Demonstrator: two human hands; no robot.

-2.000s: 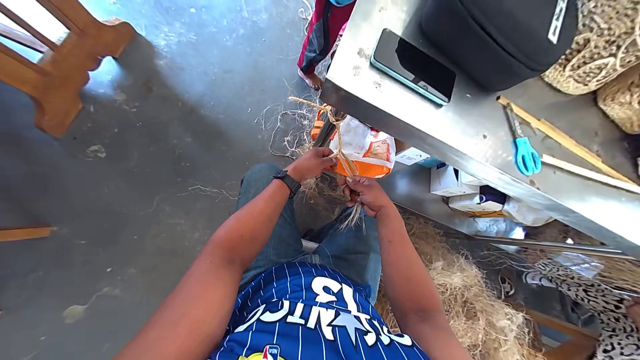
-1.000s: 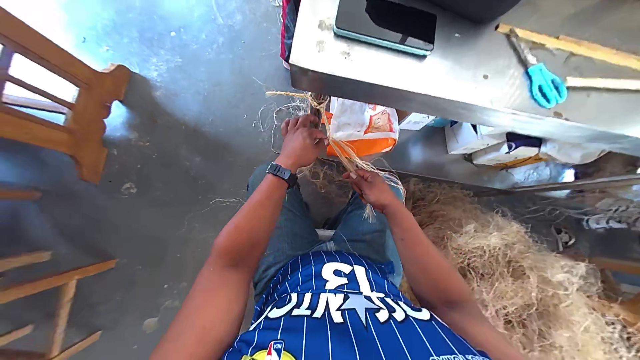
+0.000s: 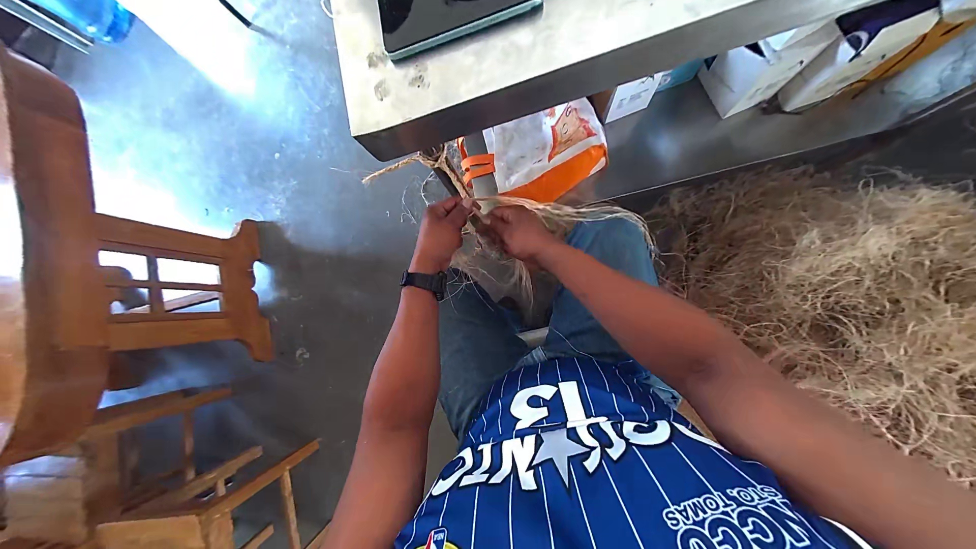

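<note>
Below the table corner, my left hand [image 3: 444, 229], a black watch on its wrist, pinches a braided length of natural plant fibre [image 3: 450, 171] between thumb and fingertips. Close beside it on the right, my right hand [image 3: 517, 232] is closed on loose fibre strands [image 3: 564, 210] that trail out to the right over my knee. The upper end of the braid is looped near the table's leg, and a short twisted end points left. How it is fastened there is hard to tell. More thin strands hang below both hands.
A metal-topped table [image 3: 457, 84] with a smartphone [image 3: 450, 23] on it stands ahead. Under it are a white and orange bag [image 3: 553, 152] and white boxes [image 3: 770, 69]. A large heap of loose fibre [image 3: 862, 305] lies at right. Wooden chairs [image 3: 175, 328] stand at left.
My right hand has moved in close to my left hand. The loose strands, which hung down by my right hand, now stretch out to the right. The view has shifted, and the scissors are out of it.
</note>
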